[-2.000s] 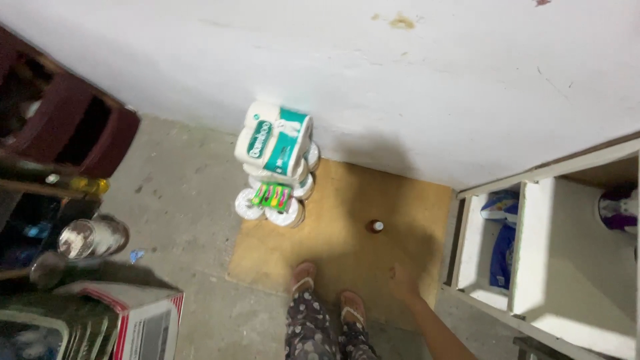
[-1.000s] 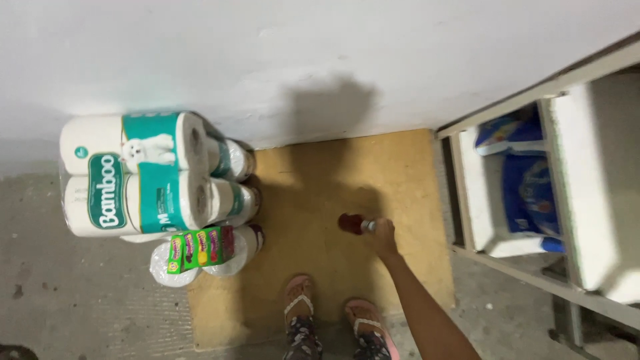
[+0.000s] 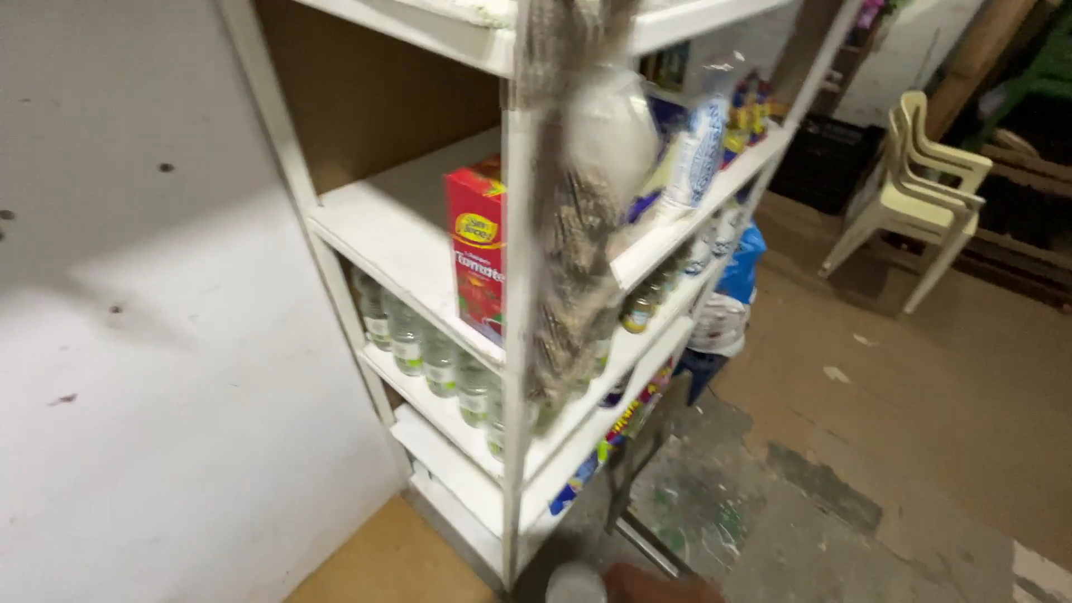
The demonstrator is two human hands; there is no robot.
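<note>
At the bottom edge of the head view, my right hand (image 3: 662,584) is partly in view and blurred, its fingers around a container with a pale round lid (image 3: 576,583). The container's body lies below the frame. Just above stands a white shelf unit (image 3: 512,469). A red tomato carton (image 3: 477,251) stands on one shelf, with a row of clear bottles (image 3: 440,364) on the shelf below. Plastic-wrapped goods (image 3: 615,138) hang or rest at the unit's corner, too blurred to name. My left hand is outside the frame.
A white wall (image 3: 167,377) borders the unit on the left. Tan board (image 3: 385,557) covers floor at its foot. Beyond the unit are a blue plastic bag (image 3: 741,264), cream plastic chairs (image 3: 930,201) and a black crate (image 3: 825,159).
My right hand, apart from the small container on the board two seconds ago, took hold of it. The view has swung right to the shelf unit; the toilet paper packs are out of sight.
</note>
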